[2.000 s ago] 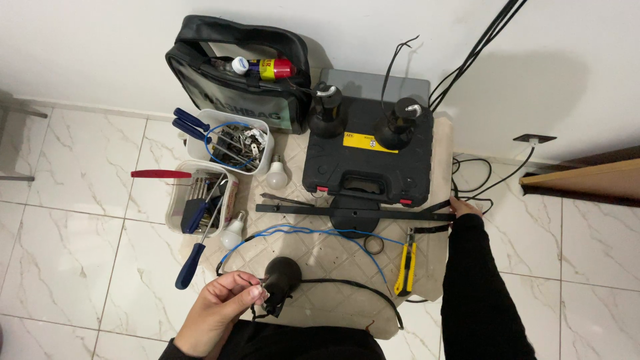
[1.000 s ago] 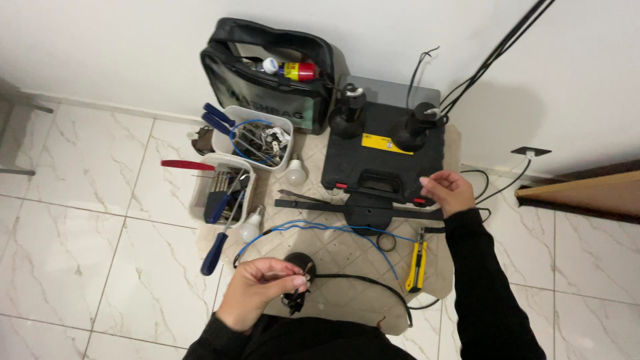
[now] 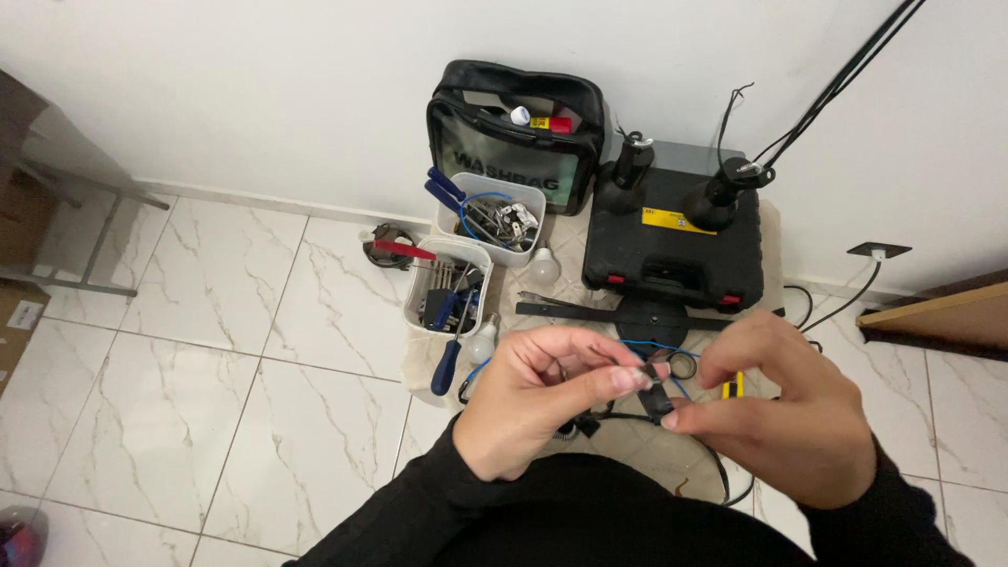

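Observation:
My left hand (image 3: 555, 394) pinches the end of a small black part with a thin wire, its exact kind unclear. My right hand (image 3: 780, 409) holds the lower end of that black part (image 3: 655, 395) between thumb and fingers. Behind the hands lies a black metal bar with a round plate (image 3: 650, 321). A roll of tape (image 3: 682, 365), blue wire (image 3: 654, 345) and a yellow utility knife (image 3: 733, 385) are partly hidden by my right hand. Black cable (image 3: 720, 465) curves below it. Two black lamp holders (image 3: 630, 173) (image 3: 713, 203) stand on a black tool case (image 3: 669, 256).
Two white plastic tubs (image 3: 492, 257) (image 3: 413, 303) hold screwdrivers and small metal parts. Two light bulbs (image 3: 544, 266) (image 3: 481, 343) lie beside them. A black wash bag (image 3: 516, 134) leans on the wall. Black cables hang at upper right, and a plug sits in a floor-side outlet (image 3: 879, 250).
My right hand has left the area by the bar and tool case and come to my left hand. Both hands are now raised together over the near part of the work surface.

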